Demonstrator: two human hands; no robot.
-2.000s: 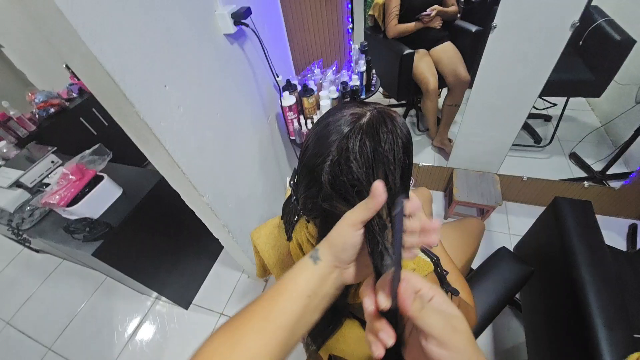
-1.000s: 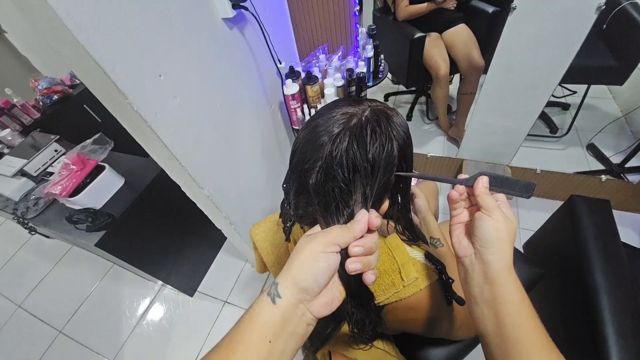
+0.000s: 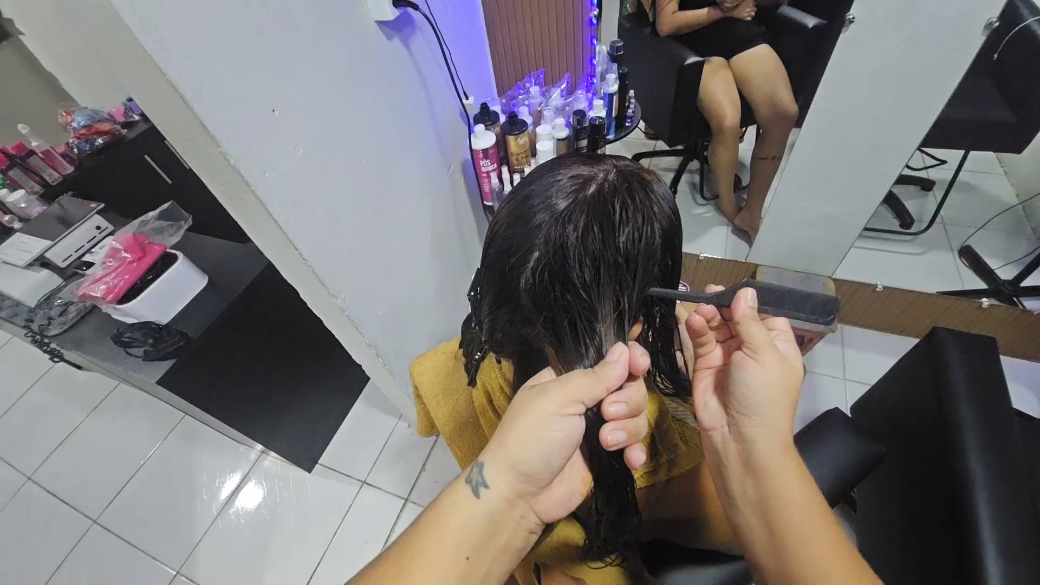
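A seated person's wet dark hair [image 3: 581, 236] fills the middle of the view, over a yellow towel [image 3: 455, 394] on the shoulders. My left hand [image 3: 581, 426] is closed around a gathered section of it behind the head, and the loose ends hang below my fist. My right hand [image 3: 743, 366] holds a black tail comb [image 3: 788, 302] between thumb and fingers, level, with its teeth part to the right. The tail of the comb points left and its tip is at the right side of the hair. Black clips hang in the hair at the left.
Bottles [image 3: 517, 142] crowd a small round shelf by the wall [image 3: 325, 162]. A black salon chair [image 3: 934, 455] is at the right. Mirrors ahead show a seated person's legs [image 3: 747, 122]. Left stands a dark desk [image 3: 219, 252] with a white container [image 3: 162, 288]; a stool [image 3: 800, 280] is ahead.
Two seconds ago both hands were together at the hair with the comb upright. One second ago they were apart, with the comb level at the right. Little has changed since.
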